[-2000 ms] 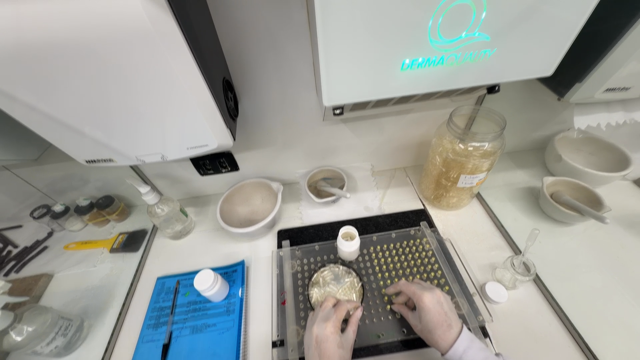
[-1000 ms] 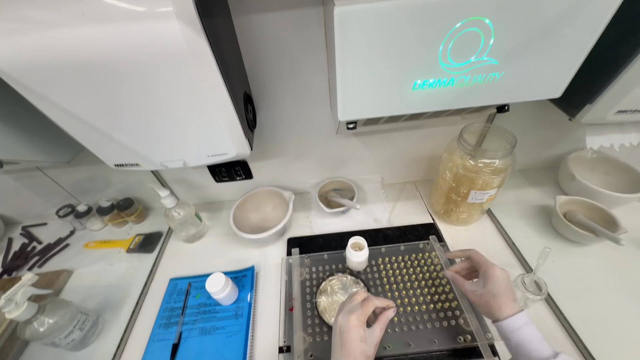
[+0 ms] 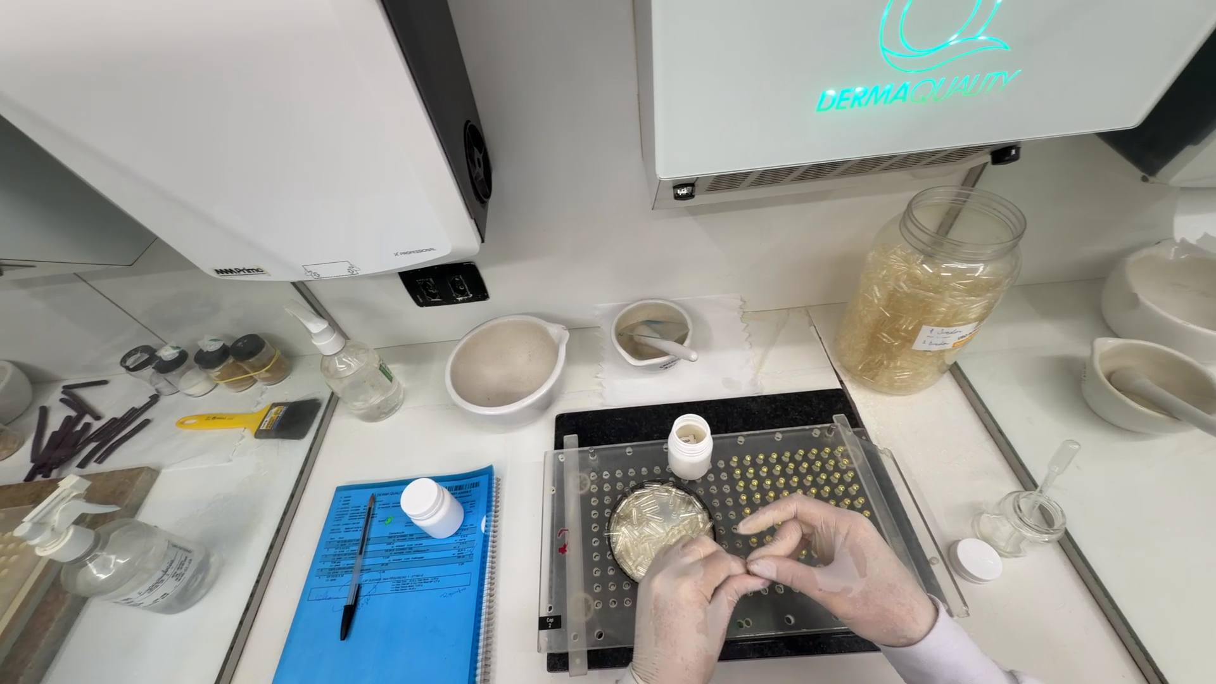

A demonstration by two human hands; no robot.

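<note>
My left hand (image 3: 686, 600), in a translucent glove, is at the near edge of a round dish of empty clear capsules (image 3: 660, 527). Its fingertips meet those of my gloved right hand (image 3: 831, 570) above the capsule-filling board (image 3: 608, 589); whether a small capsule is between them cannot be told. Yellow-filled capsules (image 3: 798, 470) stand in rows in the board's right part, partly hidden by my right hand. An uncapped white bottle (image 3: 691, 451) stands on the board behind the dish.
Behind the board are a mortar (image 3: 506, 366), a smaller mortar with pestle (image 3: 654, 332) and a large jar of capsules (image 3: 917, 304). At left, a blue notebook (image 3: 380, 589) carries a pen (image 3: 358, 565) and white bottle (image 3: 432, 508). A glass jar with pipette (image 3: 1026, 522) stands right.
My right hand has come back left from the board's right edge, and its fingertips now meet those of my left hand.
</note>
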